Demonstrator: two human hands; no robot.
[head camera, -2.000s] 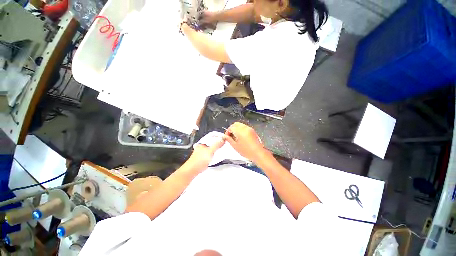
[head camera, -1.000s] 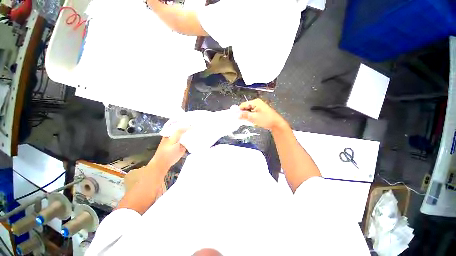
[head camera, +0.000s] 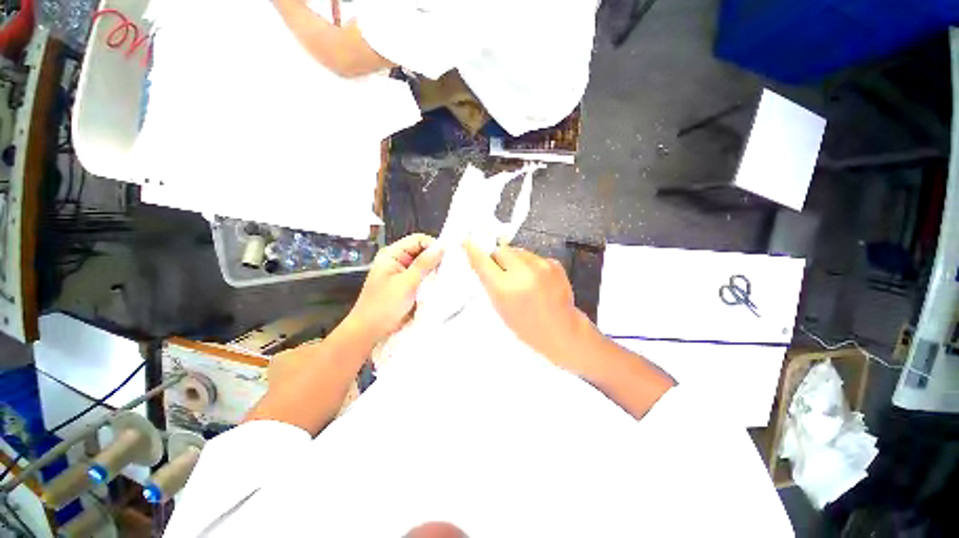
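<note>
A white garment piece is held between my two hands in the middle of the view. Its upper end points away from me, with a narrow looped strip beside it on the right. My left hand pinches its left side. My right hand pinches it close by on the right. The lower part of the cloth merges with my white shirt. Whether a small tool is in my fingers cannot be told.
Scissors lie on a white bench at right. A scrap box holds crumpled white material. A grey parts bin is under the white table ahead. Thread cones stand lower left. A co-worker's arm is at the top.
The cloth, spread sideways between my hands a second ago, is now gathered and points away from me. My hands have come closer together. The view has shifted.
</note>
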